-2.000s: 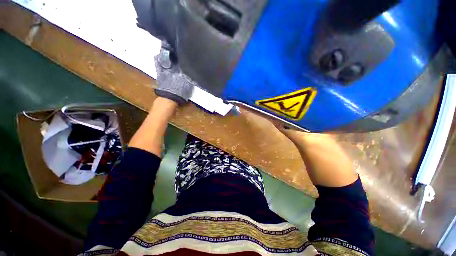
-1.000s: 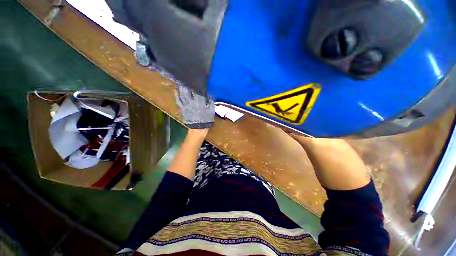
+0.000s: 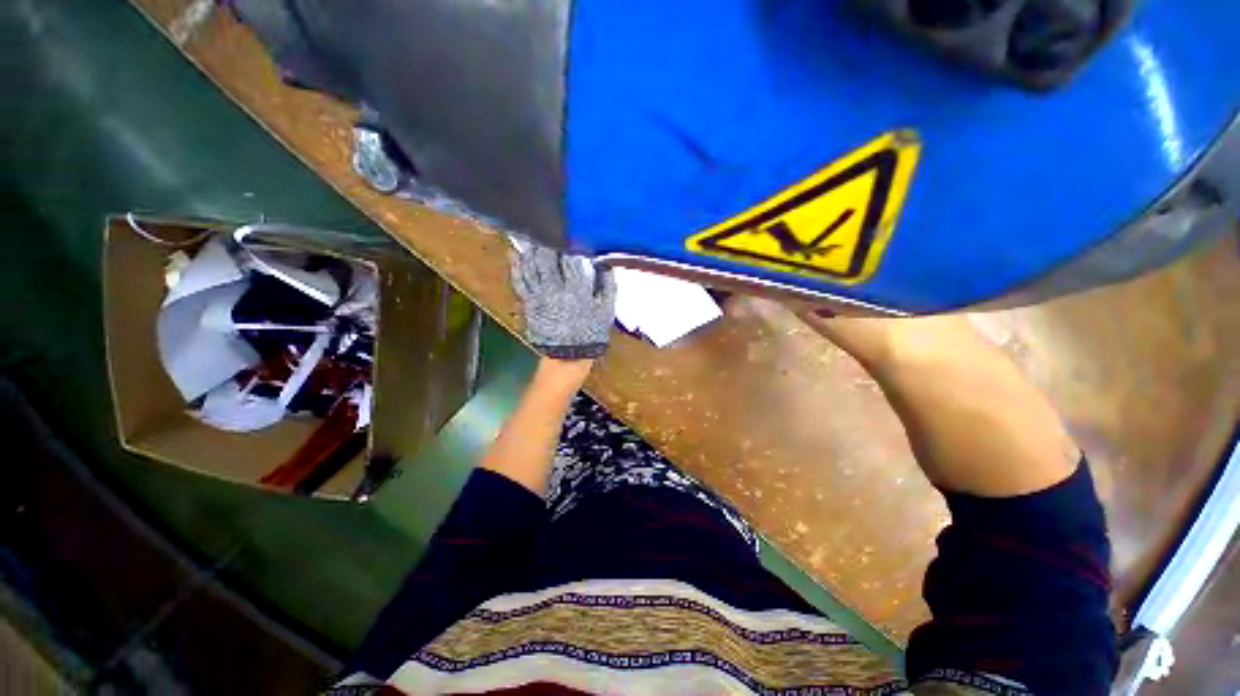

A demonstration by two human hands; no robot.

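The cutting machine's blue and grey motor (image 3: 762,123), with a yellow warning triangle, fills the upper part of the view. My left hand (image 3: 562,302) wears a grey cut-resistant glove and lies at the table's near edge, beside and partly under the motor; its fingertips are hidden. My right forearm reaches under the motor, with only a bit of my bare right hand (image 3: 802,313) showing; the fingers and any grip are hidden. A small white-topped piece (image 3: 666,307) sticks out between my hands. The blade and base plate are hidden.
The brown wooden table (image 3: 762,462) runs diagonally, with small scraps on it. A cardboard scrap box (image 3: 177,456) holding white and dark offcuts stands on the green floor at left. A long white-edged stack (image 3: 1203,537) lies at the right edge.
The white sheet at upper left has left the view. My gloved left hand has moved right, towards the white-topped piece, which shows more. The box appears further right, and the motor sits higher.
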